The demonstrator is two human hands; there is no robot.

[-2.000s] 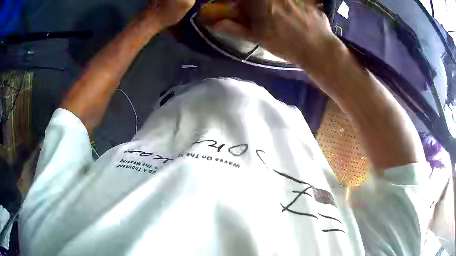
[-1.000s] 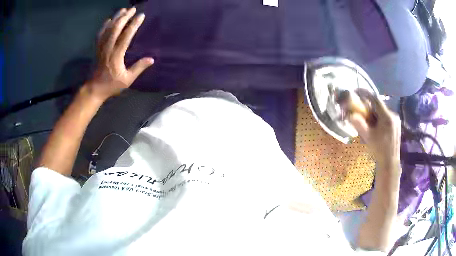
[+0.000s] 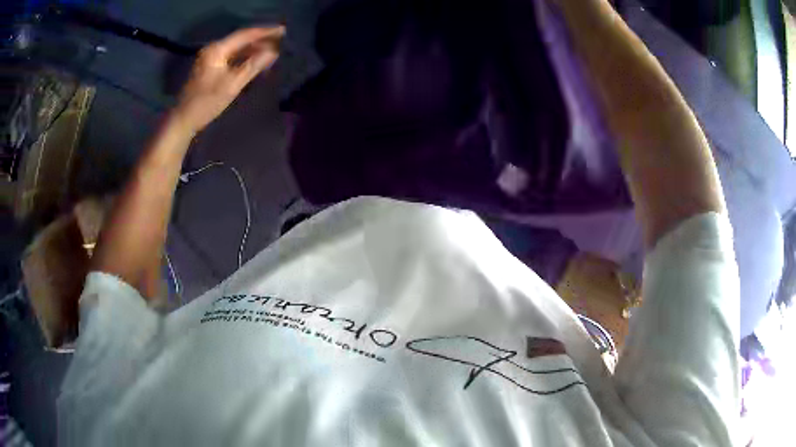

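Note:
A dark purple garment [image 3: 393, 157] lies in loose folds in front of me, its lower edge near my shirt. My left hand [image 3: 229, 72] is at the upper left, beside the garment and apart from it, blurred, with fingers partly bent and nothing seen in it. My right forearm reaches up past the garment's right side; my right hand is cut off by the top edge. A pale curved rim, probably of the iron [image 3: 599, 336], shows at the lower right beside my shirt, mostly hidden.
The grey-blue padded board [image 3: 742, 183] shows at the right. Part of the tan iron rest [image 3: 593, 284] shows between my shirt and right sleeve. Cardboard [image 3: 57, 271] stands at the left. A thin pale wire [image 3: 246, 205] hangs near my left forearm.
The iron has left my right hand's earlier place over the rest. My right arm has swung up and forward. The garment, flat before, is now bunched. My left hand is off the cloth.

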